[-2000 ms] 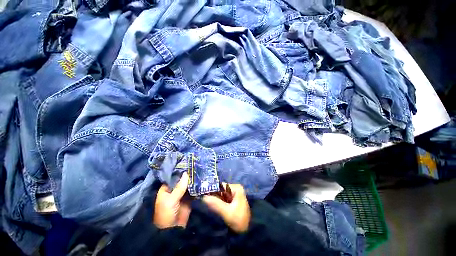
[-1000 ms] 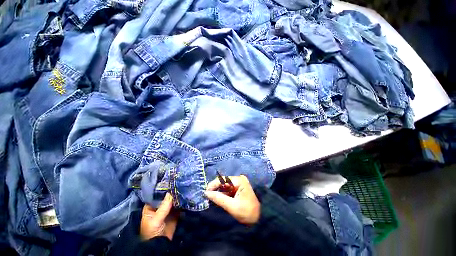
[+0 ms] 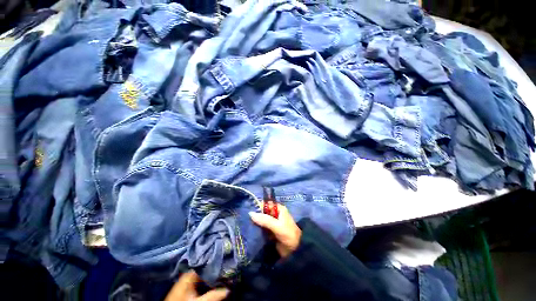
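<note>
A faded blue denim garment (image 3: 158, 206) lies over the table's near edge, with a bunched, stitched section (image 3: 214, 235) in front of me. My left hand (image 3: 194, 288) is at the bottom edge, partly cut off, at the lower end of that bunched part; its grip is unclear. My right hand (image 3: 281, 228) holds red-handled thread snips (image 3: 270, 207), dark blades pointing up and away, just right of the bunched section. Its thumb and finger are close to the section's stitched edge; whether they pinch it is unclear.
A large heap of denim garments (image 3: 329, 59) covers the white table (image 3: 382, 200). Yellow embroidery (image 3: 130, 94) shows at left. A green crate (image 3: 470, 264) stands below the table at right, beside a pale crumpled cloth (image 3: 414, 250) and more denim (image 3: 438, 283).
My left hand has moved down to the bottom edge, and the stitched section has been turned and bunched. The snips in my right hand now point upward. The view has shifted left.
</note>
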